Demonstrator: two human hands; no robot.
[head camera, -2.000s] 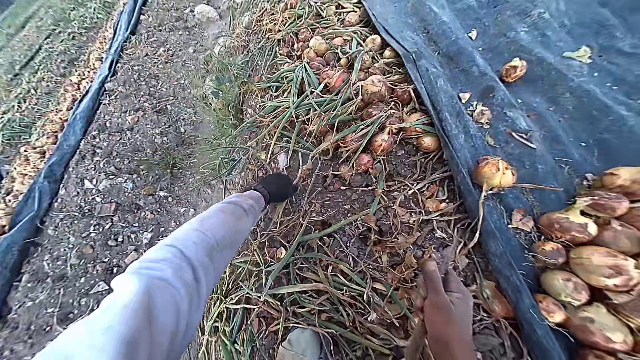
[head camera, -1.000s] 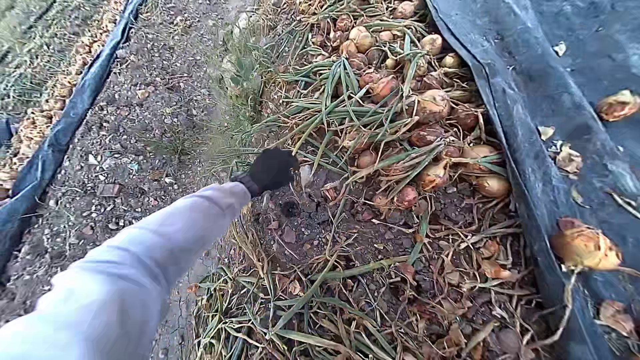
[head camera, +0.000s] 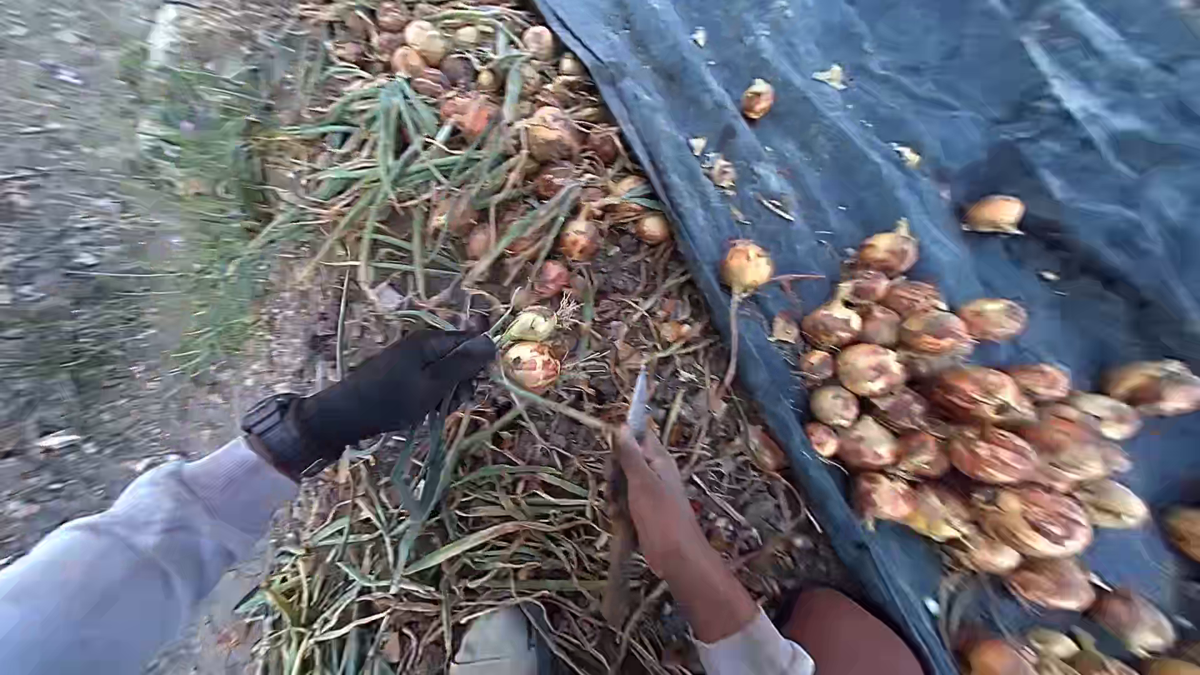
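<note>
My left hand (head camera: 412, 375), in a black glove, is closed on the green tops of onions at the middle of the view. Two bulbs, a pale green one (head camera: 532, 324) and a golden one (head camera: 532, 365), stick out just right of its fingers. My right hand (head camera: 656, 487), bare, is to the right and a little lower, shut on a knife whose short blade (head camera: 638, 405) points up, away from me. Its handle is mostly hidden by the fingers. The blade and the bulbs are apart.
Onions with green tops (head camera: 553, 136) lie heaped ahead. Cut leaves (head camera: 497, 544) cover the soil near my shoe (head camera: 494, 642). On the right, a dark blue sheet (head camera: 844, 141) bears a pile of onions (head camera: 994, 455). A strip of stony ground (head camera: 75, 281) runs along the left.
My left hand has come back from the heap and now holds onions. The right hand with the knife, out of view one second ago, is in view again. The view has shifted right.
</note>
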